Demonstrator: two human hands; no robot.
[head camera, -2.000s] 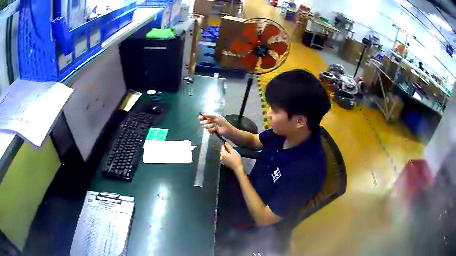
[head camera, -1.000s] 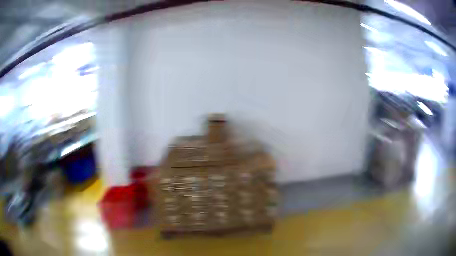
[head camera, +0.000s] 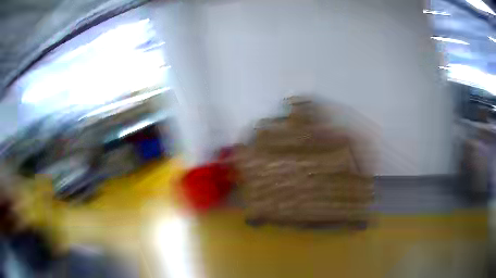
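Neither my left hand nor my right hand is in the picture. The view is strongly blurred. Nearest in front of me, some way off across the floor, a wide stack of brown cartons (head camera: 310, 174) stands on a low dark base against a white wall (head camera: 326, 49). One smaller carton shape sits on top. Bright red crates (head camera: 205, 185) stand at the left of the stack. Details and print on the cartons cannot be read.
Yellow floor (head camera: 304, 250) spreads across the front, with a bright glare at centre left. A white pillar (head camera: 187, 81) stands left of the stack. Blurred workbenches and a blue thing (head camera: 149, 147) are at the left. Dark blurred shapes lie at the lower left corner.
The desk and seated person from two seconds ago are gone from view. Since one second ago, the cartons and red crates have shifted right and up in the picture.
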